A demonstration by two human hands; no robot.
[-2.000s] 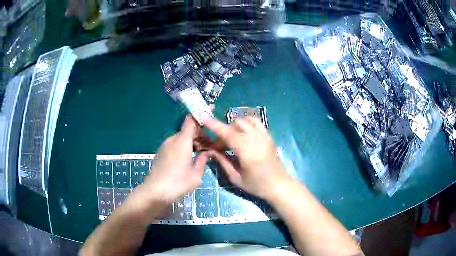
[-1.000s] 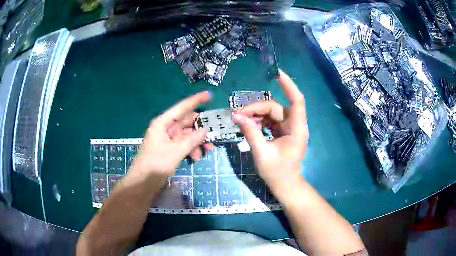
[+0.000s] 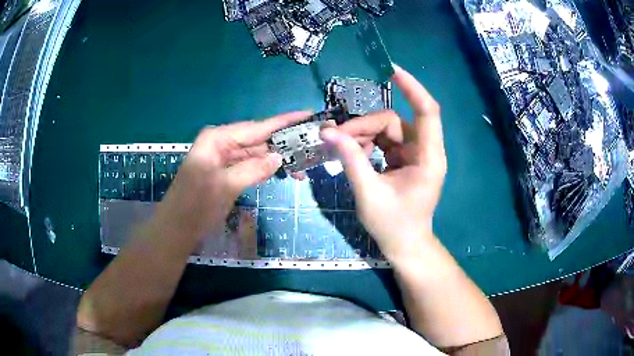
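Observation:
A silver circuit board (image 3: pixel 299 146) with small dark marks is held between both hands, above the film sheet. My left hand (image 3: pixel 236 156) grips its left end with thumb and fingers. My right hand (image 3: pixel 396 160) pinches its right end with thumb and bent fingers. The right index finger is raised, with a thin translucent film piece (image 3: pixel 376 47) beyond its tip. The die-cut film sheet (image 3: pixel 278 233), with cells and punched edges, lies below, partly hidden by the left arm. Another board (image 3: pixel 358 96) lies just beyond the right fingers.
A jumbled board pile (image 3: pixel 295 28) lies at the far side. A large clear plastic bag of boards (image 3: pixel 556 111) lies at the right. A spare sheet stack (image 3: pixel 24 104) stands at the far left. The green bench top (image 3: pixel 139 83) curves along its near edge.
The view has shifted, so bench things sit higher in the picture. Since the oldest frame, the hands have moved apart around the board and the right index finger has risen with the film. The board tilts more now.

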